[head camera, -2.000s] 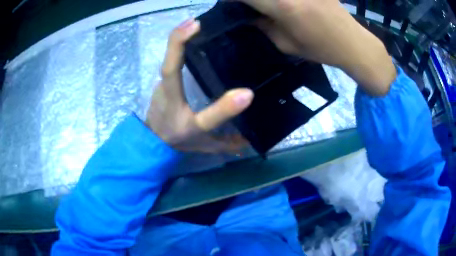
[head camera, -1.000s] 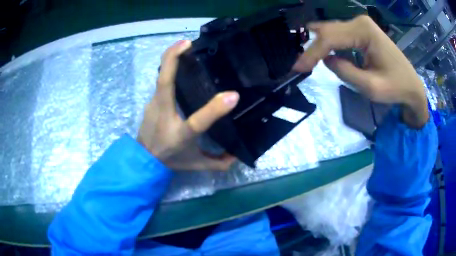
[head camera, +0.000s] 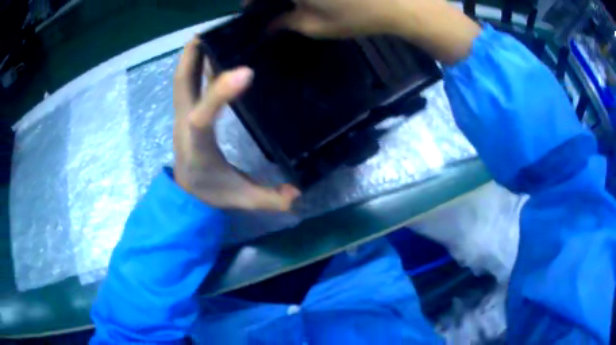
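Observation:
A black device housing (head camera: 317, 87), boxy and larger than a hand, is held tilted above bubble wrap (head camera: 101, 182) on the bench. My left hand (head camera: 209, 148) grips its left side, with the thumb raised in front and the lower fingers at its bottom corner. My right hand (head camera: 338, 17) reaches over its top; the fingertips are on the upper left part and are partly hidden against the dark surface. Dark parts stick out along the housing's lower right edge, too blurred to tell apart.
The green bench edge (head camera: 351, 226) runs across in front of me, and a pale rail (head camera: 128, 55) along the far side. Crumpled clear plastic (head camera: 473, 229) hangs below the edge at the right. Dark posts stand at the upper right.
The housing has been turned, so its plate with the rectangular cutout no longer shows. My right hand has moved from its right side to its top. My left hand has shifted a little left.

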